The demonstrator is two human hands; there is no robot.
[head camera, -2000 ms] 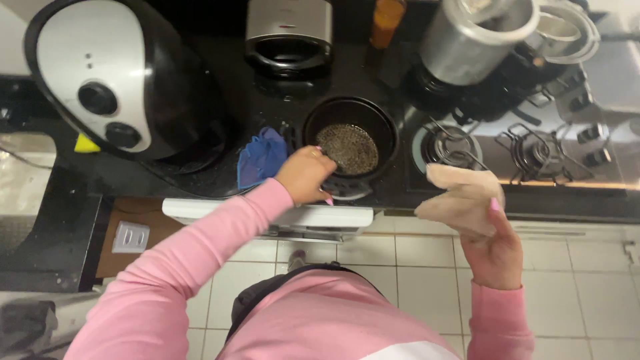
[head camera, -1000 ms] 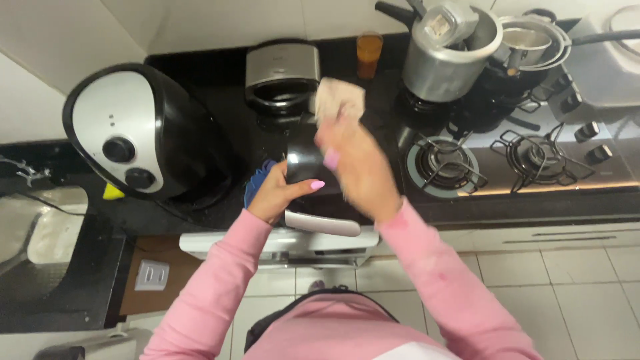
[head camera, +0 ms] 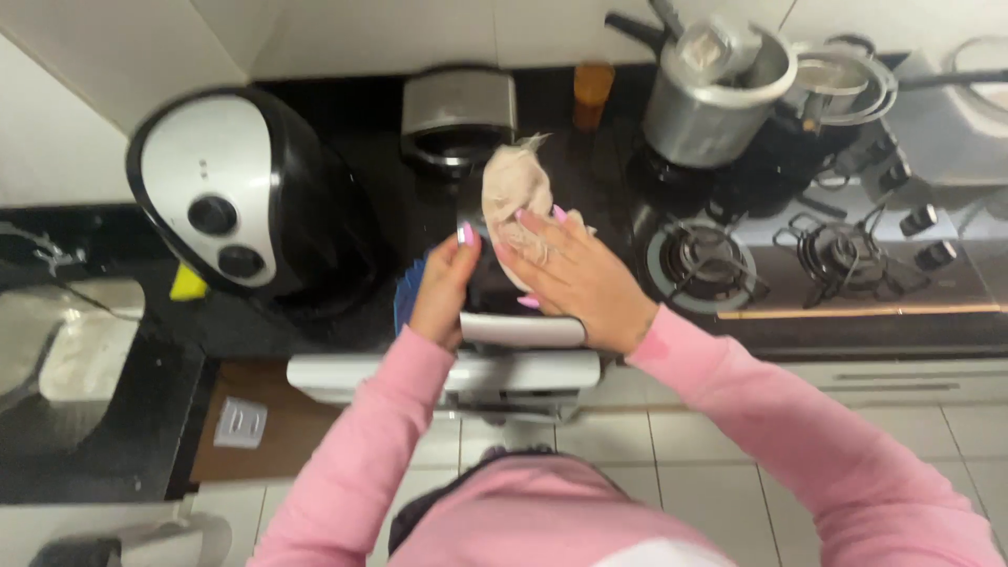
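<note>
A black basket (head camera: 496,287) with a pale silver handle (head camera: 524,329), like that of an air fryer, is held near the counter's front edge. My left hand (head camera: 446,287) grips its left side, thumb up. Flat against a crumpled off-white cloth (head camera: 516,189), my right hand (head camera: 575,279) presses it onto the basket, fingers spread. The cloth and hand hide much of the basket. Blue cloth or netting (head camera: 407,295) lies just left of my left hand. The silver and black air fryer (head camera: 213,173) stands farther left.
Behind are a sandwich maker (head camera: 459,114) and an amber glass (head camera: 591,94). To the right, a gas cooktop (head camera: 756,291) bears a metal pressure cooker (head camera: 709,118) and strainers (head camera: 835,87). A steel sink (head camera: 87,354) is at left. A white appliance front (head camera: 441,370) juts below the counter.
The basket stood with its speckled inside facing up; now it is tilted and that inside is out of sight. My right hand has brought the cloth from the right onto it. My left hand holds its side.
</note>
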